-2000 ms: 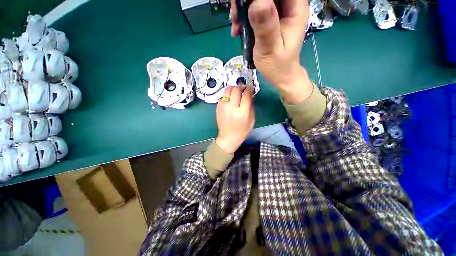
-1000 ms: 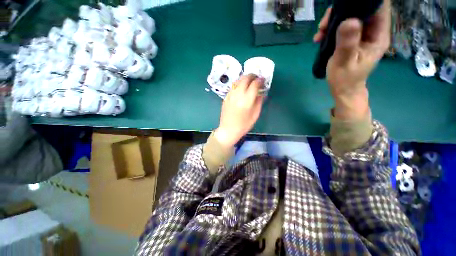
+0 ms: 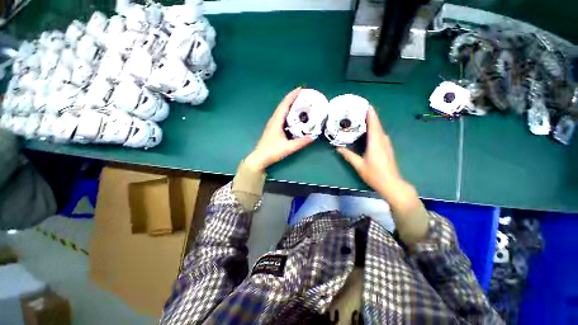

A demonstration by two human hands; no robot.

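Observation:
Two white plastic housings stand side by side on the green bench, openings up, each with a dark round centre. My left hand (image 3: 277, 136) grips the left housing (image 3: 307, 115) from its left side. My right hand (image 3: 375, 155) grips the right housing (image 3: 346, 119) from its right side. The housings touch or nearly touch. The black electric screwdriver (image 3: 394, 38) hangs free over the grey screw feeder (image 3: 362, 58), partly hiding it.
Assembled white housings (image 3: 120, 76) are stacked at the left. A module pile (image 3: 507, 70) lies at the right, with one white module (image 3: 449, 98) at its near edge. Below the bench are a cardboard box (image 3: 114, 235) and a blue bin (image 3: 469, 235). A grey sleeve (image 3: 22, 184) shows at far left.
My right hand has let go of the screwdriver and come down to the right housing. My left hand has moved from inside a housing to the left housing's outer side.

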